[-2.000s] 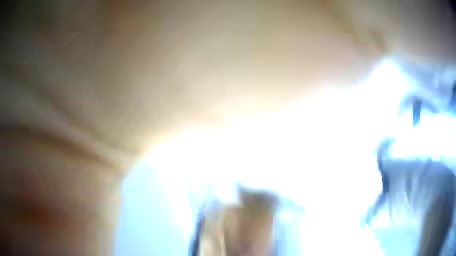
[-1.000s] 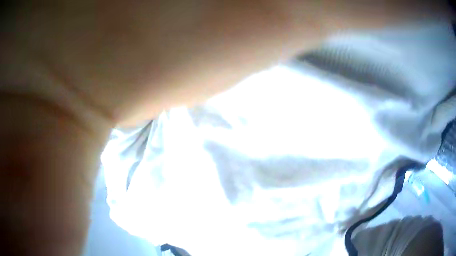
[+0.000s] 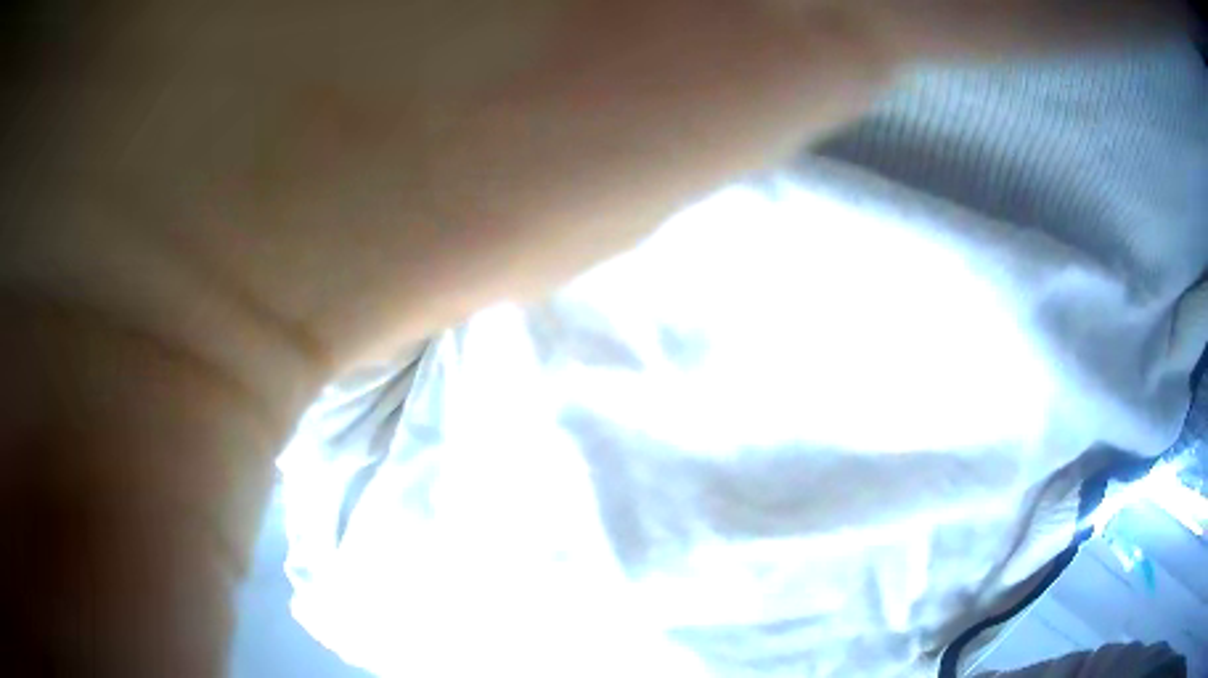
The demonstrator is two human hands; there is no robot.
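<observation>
A bare hand, blurred and very close to the camera, covers the top and left of the view. It appears to be my right hand (image 3: 437, 172), as its sleeve lies towards the right. Its fingertips cannot be made out, and whether it holds anything cannot be told. A grey ribbed cuff (image 3: 1047, 166) shows at the upper right. It joins a white cloth sleeve (image 3: 808, 490), partly overexposed, that fills the middle. My left hand cannot be made out. No work part can be seen.
Pale blue-white panels or a surface with lines (image 3: 1113, 596) show at the lower right, beside a bright light patch (image 3: 1166, 490). A greyish pleated thing (image 3: 1113, 662) is cut off by the bottom edge. The bench is not visible.
Since two seconds ago, the white sleeve and ribbed cuff have come into view. Over the last second, the sleeve has shifted slightly down and the pleated thing has sunk towards the bottom edge.
</observation>
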